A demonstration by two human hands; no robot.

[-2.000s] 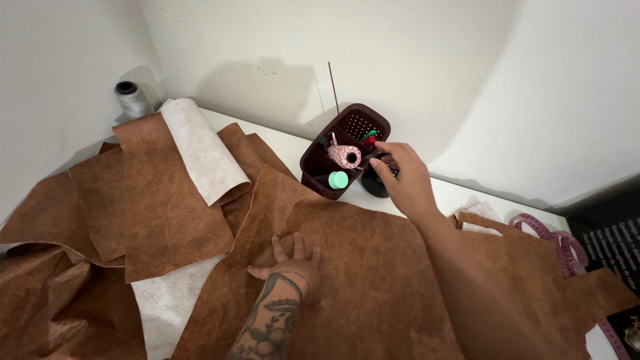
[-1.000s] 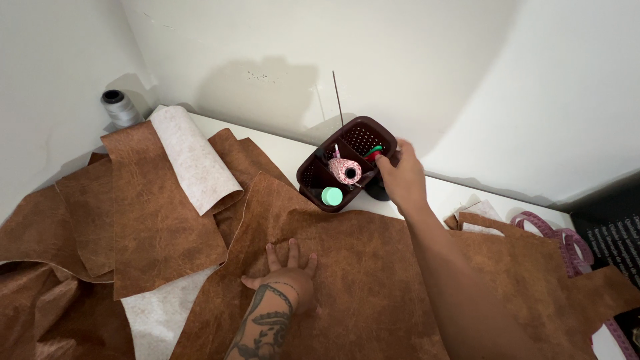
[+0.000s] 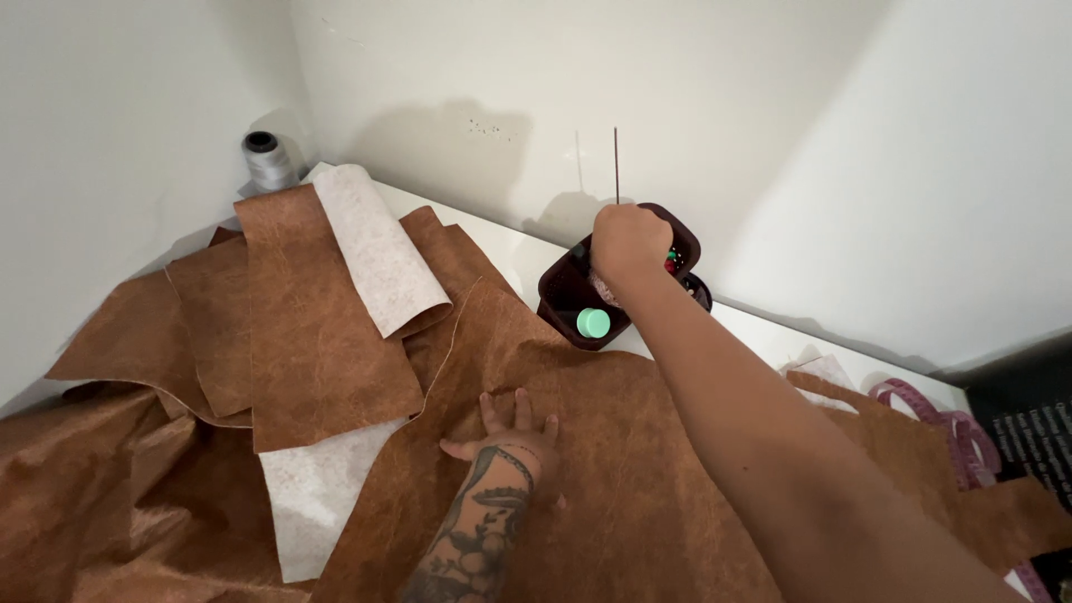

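My left hand [image 3: 511,431] lies palm down with its fingers spread on a large brown leather-like sheet [image 3: 620,469]. My right hand [image 3: 632,243] is over a dark brown plastic basket [image 3: 557,293], its fingers bent down and hidden behind the back of the hand, so what they touch does not show. A thin dark rod [image 3: 616,163] stands up just beyond that hand. In the basket's near part is a mint-green cap [image 3: 593,322]. Under my right wrist, a pink patterned item [image 3: 605,289] is partly covered, and small red and green items [image 3: 672,260] show to its right.
Overlapping brown pieces [image 3: 318,335] lie at the left, one folded to its pale backing [image 3: 381,251]. A grey thread cone [image 3: 270,161] stands by the wall corner. Pink measuring tape [image 3: 971,444] curls at the right near a brown scrap [image 3: 888,427]. Walls rise behind the white table [image 3: 469,230].
My right hand has moved left, from the basket's right side to over its middle, and now covers much of the pink patterned item. My left hand stays on the brown sheet.
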